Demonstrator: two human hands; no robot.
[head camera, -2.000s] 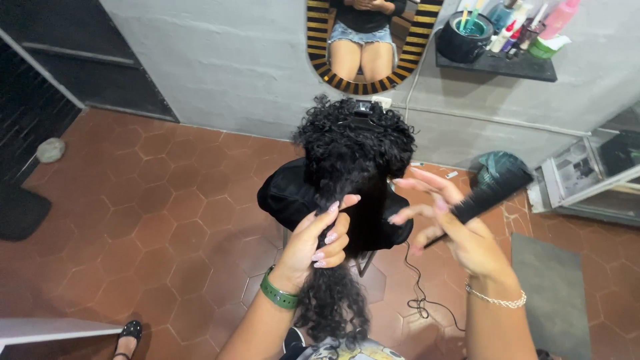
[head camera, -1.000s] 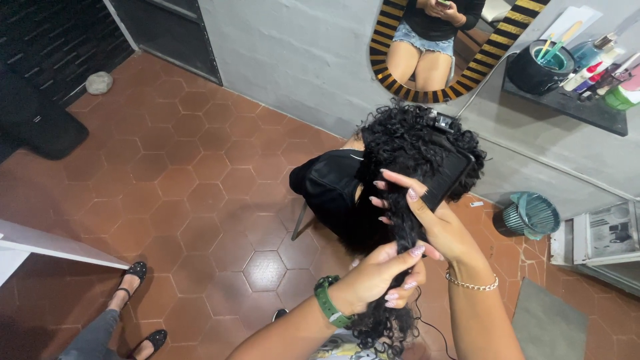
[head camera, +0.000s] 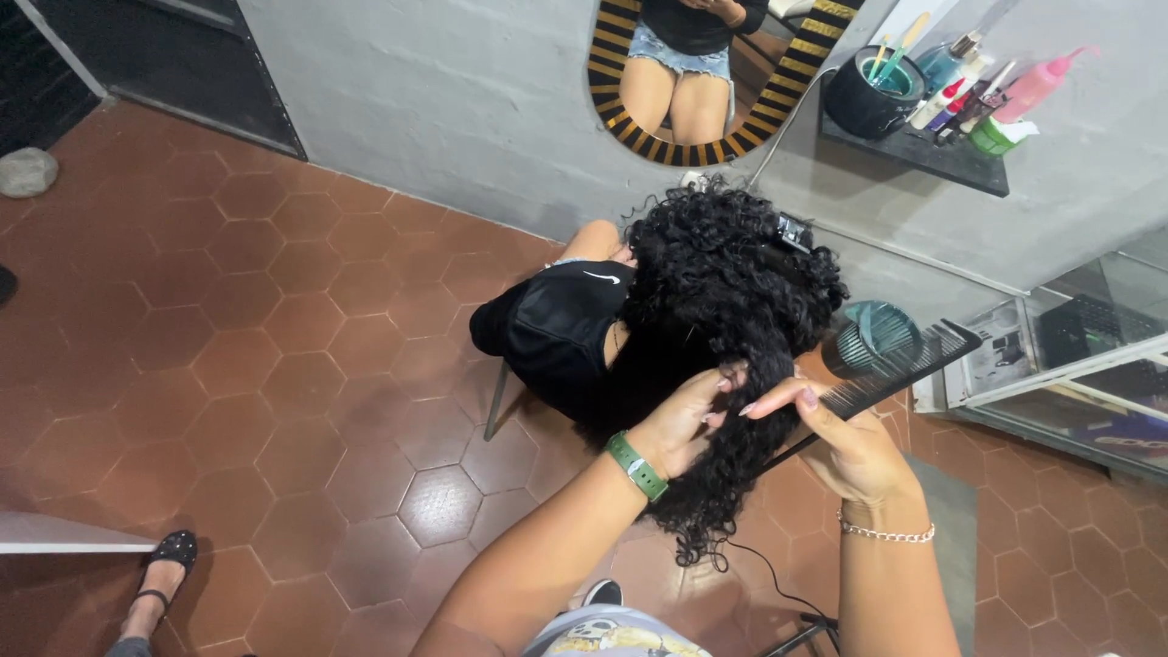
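Note:
A seated person in a black shirt has long, curly black hair (head camera: 721, 265), with a metallic hair clip (head camera: 793, 233) on its right side. My left hand (head camera: 686, 420), below a green watch band (head camera: 638, 465), is closed on a lock of that hair. My right hand (head camera: 844, 438) holds a black comb (head camera: 899, 370) against the palm, its teeth end pointing up and right. The thumb and index finger of that hand point toward the lock beside my left hand. Hair hides some left fingertips.
A black wall shelf (head camera: 922, 160) holds a dark pot (head camera: 871, 96) and several bottles. Below it are a ribbed bin (head camera: 873, 339) and a glass cabinet (head camera: 1077, 356). A striped-frame mirror (head camera: 680, 155) hangs ahead. A cable (head camera: 776, 575) lies on the tiles; another person's foot (head camera: 169, 566) is lower left.
The view has shifted. My right hand has left the upper part of the lock, and the comb now points out to the right. My left hand has moved up the lock.

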